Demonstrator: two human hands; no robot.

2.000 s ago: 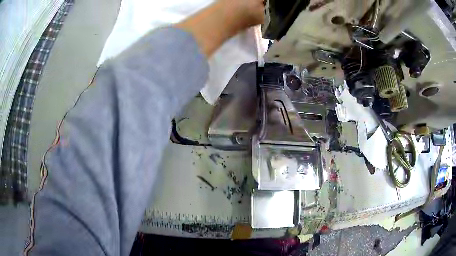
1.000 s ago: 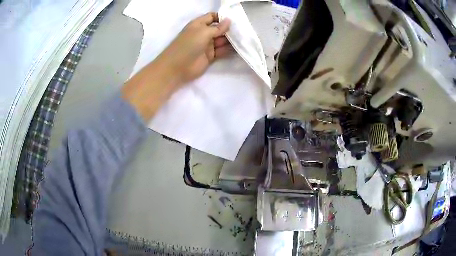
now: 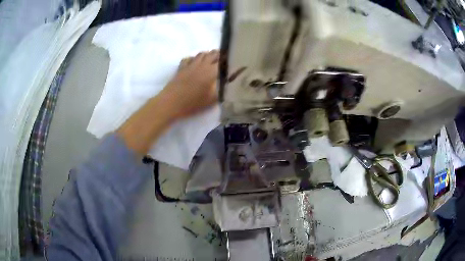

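Observation:
A white cut panel (image 3: 137,56) lies spread on the table to the left of and behind the sewing machine head (image 3: 377,66). My left hand (image 3: 196,84) rests on the panel, its fingers partly hidden behind the head's left edge. Whether the fingers grip the cloth cannot be told. The shiny folder attachment (image 3: 247,209) sits in front of the needle area, with a pale strip (image 3: 249,244) at its near end. My right hand is not in view.
A thick stack of white pieces (image 3: 30,76) lies at the left on plaid cloth (image 3: 41,148). Brass-handled scissors (image 3: 385,178) lie on the right over white offcuts (image 3: 352,178). A small colourful box (image 3: 441,182) is at the right end. Dark scraps lie near the folder.
My left hand has gone from lifting the panel's folded edge to lying on the cloth beside the machine head. The panel now lies flatter. The view has shifted, moving the machine leftward.

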